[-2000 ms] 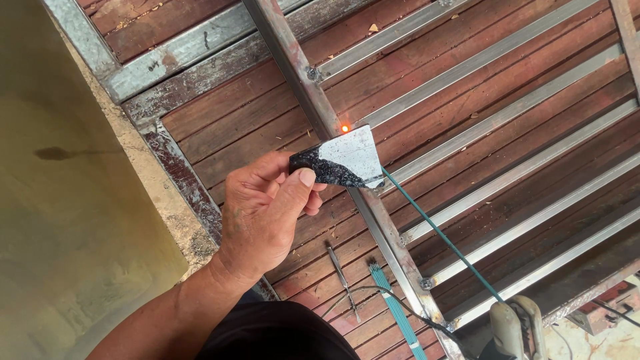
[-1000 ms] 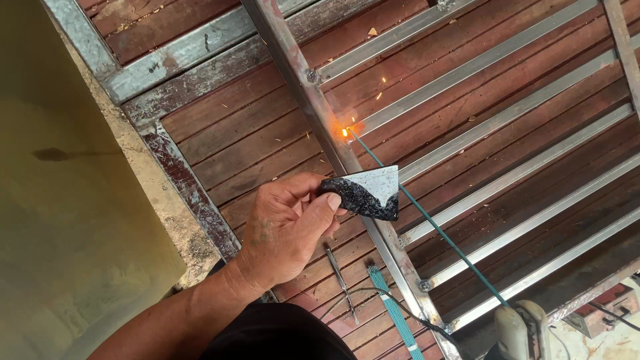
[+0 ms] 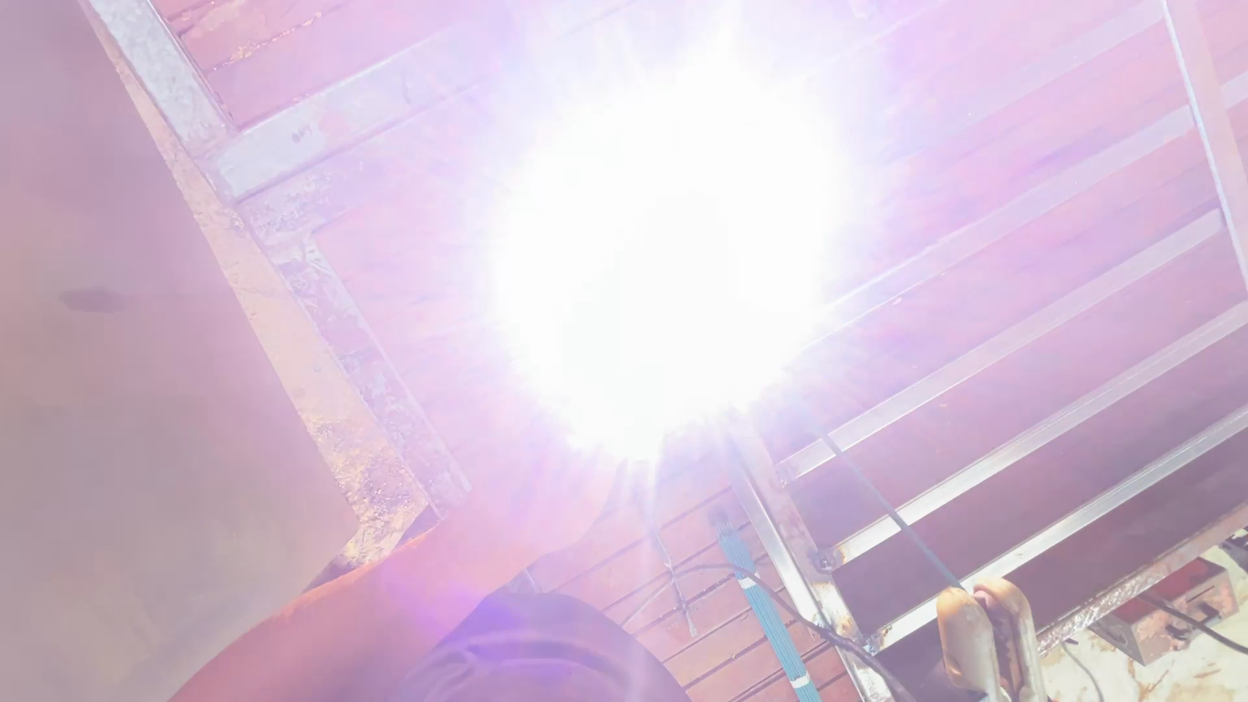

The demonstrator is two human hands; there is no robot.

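Observation:
A blinding white welding arc [image 3: 673, 253] fills the middle of the head view. Only the wrist side of my left hand [image 3: 546, 517] shows at the glare's lower edge; its fingers and whatever they hold are washed out. A thin green welding electrode [image 3: 887, 507] runs from the glare down to the jaws of an electrode holder [image 3: 993, 634] at the lower right. My right hand is outside the picture. Bare metal bars [image 3: 1043, 439] join a long steel rail [image 3: 795, 546], whose upper part vanishes in the light.
Wooden slats [image 3: 604, 585] lie under the metalwork. A bundle of green electrodes [image 3: 765, 614], a thin metal tool [image 3: 673, 575] and a dark cable [image 3: 819, 629] lie below the glare. A concrete edge [image 3: 292, 380] borders murky water [image 3: 146, 468] at left. A red metal object [image 3: 1170, 609] is at lower right.
The small orange glow and sparks at the rail have given way to a huge white glare. It hides the joint, my left fingers and the dark glass plate they held earlier.

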